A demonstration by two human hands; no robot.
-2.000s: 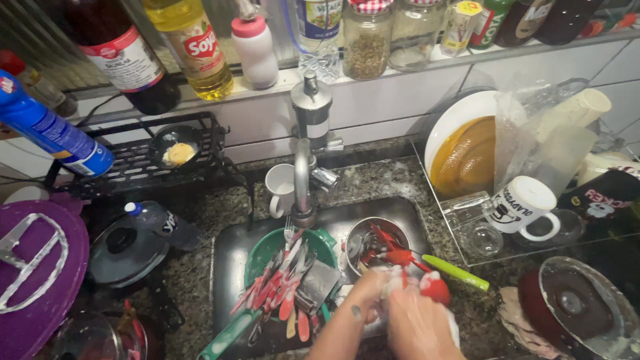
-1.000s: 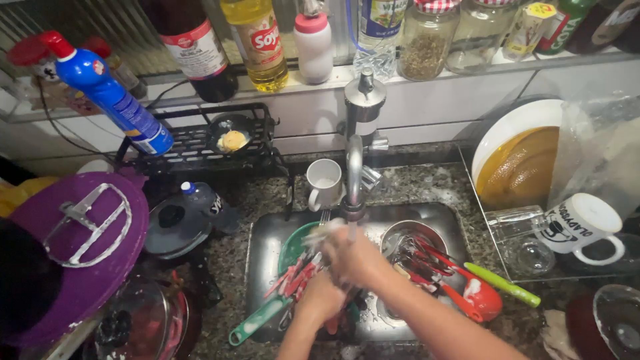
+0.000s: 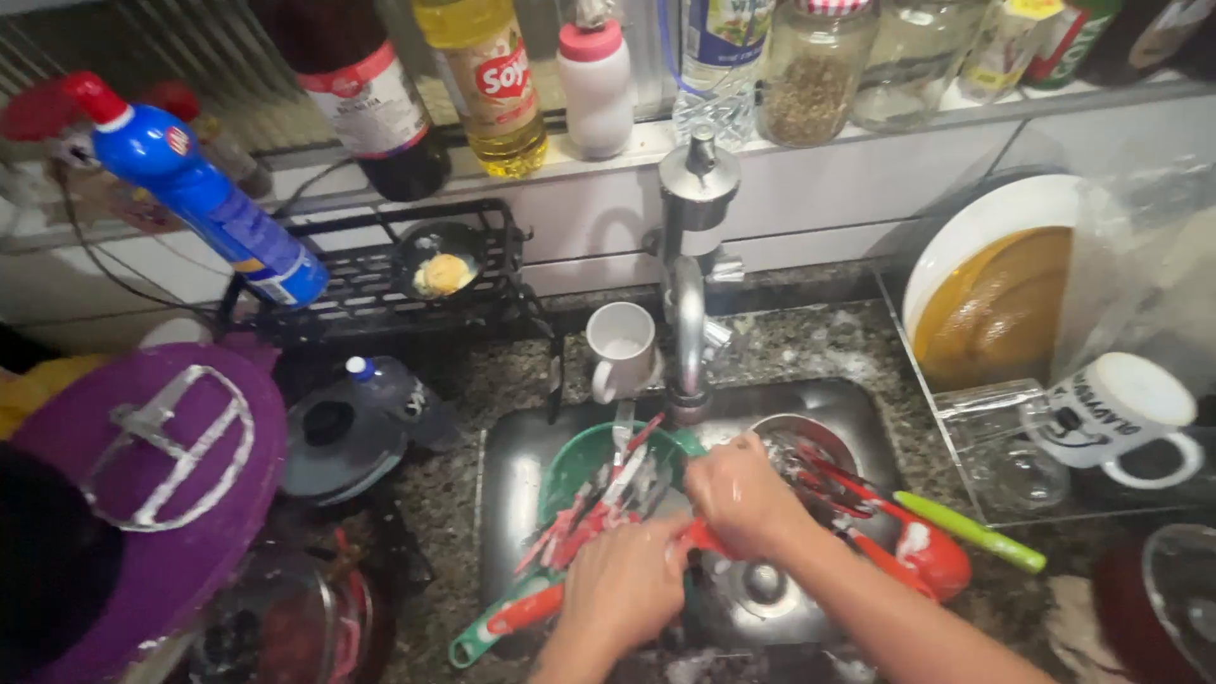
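My left hand (image 3: 622, 584) is closed around a red utensil (image 3: 524, 608) that shows on both sides of the fist, over the lower part of the sink. Just above and right, my right hand (image 3: 746, 494) is closed at the utensil's other end; its palm side is hidden. Beside them a green plastic colander (image 3: 570, 465) holds forks and other cutlery, several with red handles. A metal pot (image 3: 836, 437) with red-handled utensils stands in the right of the steel sink (image 3: 503, 513). A red ladle-like utensil (image 3: 940, 560) with suds rests at the sink's right edge.
The faucet (image 3: 689, 323) rises behind the sink, a white mug (image 3: 622, 347) beside it. A green-handled tool (image 3: 969, 532) lies at right, near a printed mug (image 3: 1121, 418) and glasses. Left are a purple lid (image 3: 228, 475), a black rack (image 3: 361, 247) and a lidded pan (image 3: 332, 446).
Both hands have moved from over the right-hand pot to the colander and then a little down and right. The red utensil between them shows now. The suds around the hands earlier are no longer seen.
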